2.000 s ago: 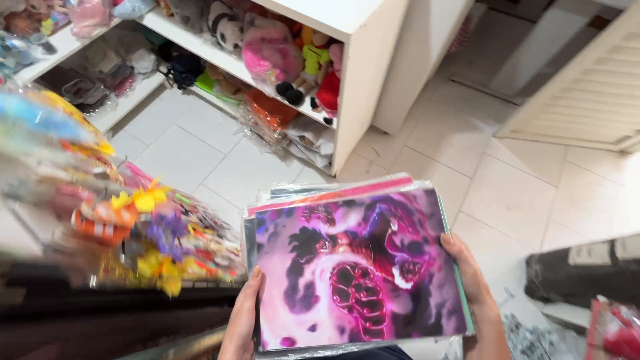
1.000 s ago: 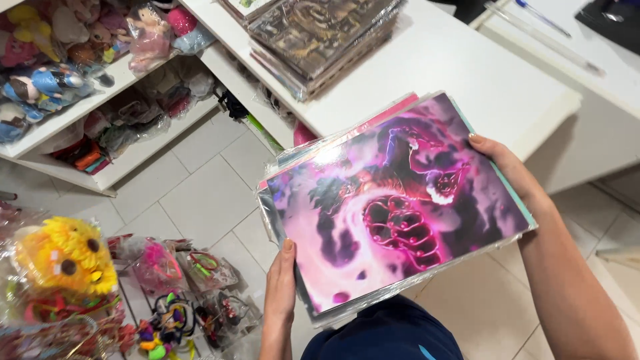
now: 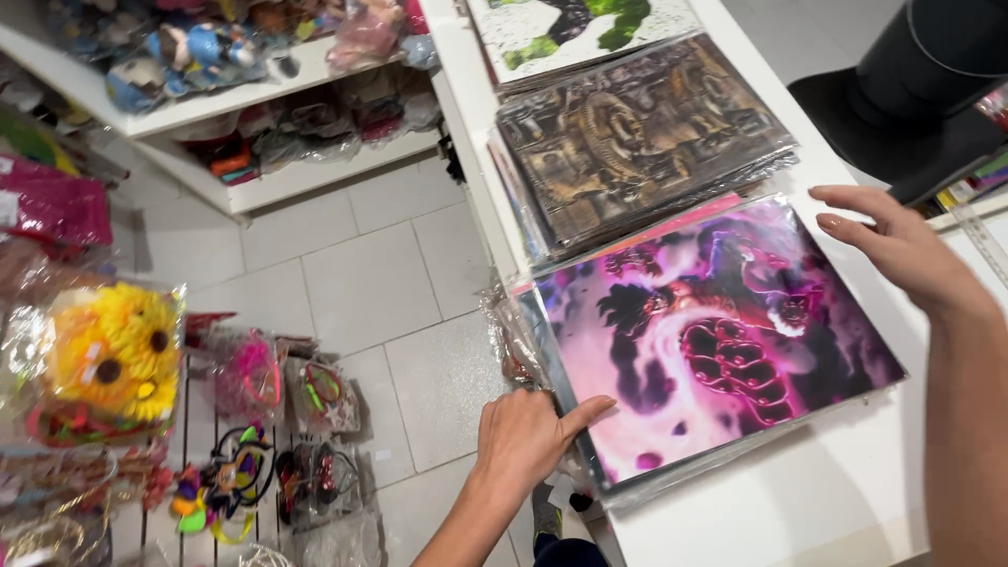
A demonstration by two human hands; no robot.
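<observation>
A stack of plastic-sleeved prints (image 3: 724,339), the top one pink and purple with a glowing fist, lies on a white counter (image 3: 850,465). My left hand (image 3: 528,437) is at the stack's lower left edge, its thumb on the top print and its fingers curled at the side, partly hidden. Just off the stack's upper right side, my right hand (image 3: 890,244) is raised with fingers apart, holding nothing. Directly behind lies a second stack of sleeved prints (image 3: 646,134), brown with a mechanical pattern. Farther back is a green and white print (image 3: 583,31).
A black hat (image 3: 906,102) and a clear ruler (image 3: 980,240) are at the right. White shelves (image 3: 339,177) with bagged toys stand at the upper left. Bagged yellow artificial sunflowers (image 3: 118,354) and headbands (image 3: 236,472) hang at the lower left, beside the tiled floor.
The pink and purple stack, held in both hands before, now rests on the counter beside the brown one. My right hand has let go of it. The view has turned toward the counter.
</observation>
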